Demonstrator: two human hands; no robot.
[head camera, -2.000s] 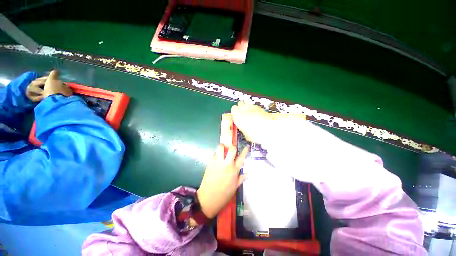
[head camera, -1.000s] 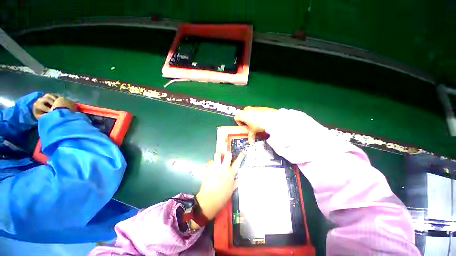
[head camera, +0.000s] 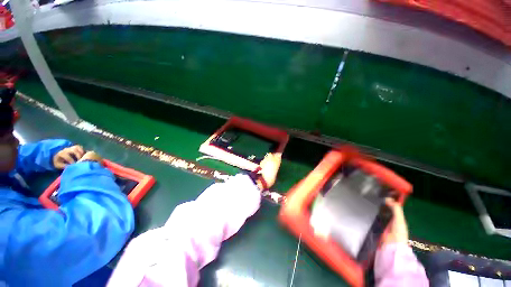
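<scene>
My right hand (head camera: 395, 221) holds the right side of a red-orange foam tray (head camera: 300, 207) with an open tablet (head camera: 350, 210) in it. The tray is tilted and blurred, over the worn metal edge between bench and conveyor. The tablet shows a large silver-white battery. My left hand (head camera: 270, 170) is at the near right corner of a second foam tray (head camera: 214, 152) on the green belt. That tray holds a dark open tablet (head camera: 246, 144). My left fingers are at its rim; whether they grip is unclear.
A co-worker in blue (head camera: 95, 207) works at the left over a red tray (head camera: 147, 188). A white-rimmed tray (head camera: 482, 210) lies on the belt at the far right. A grey post (head camera: 47, 84) stands at the left. A container with white rectangles (head camera: 476, 279) is at the lower right.
The near tray has been lifted off the bench, tilted and moved toward the belt in my right hand. My left hand has left it and reached forward to the belt tray. The view has tipped up.
</scene>
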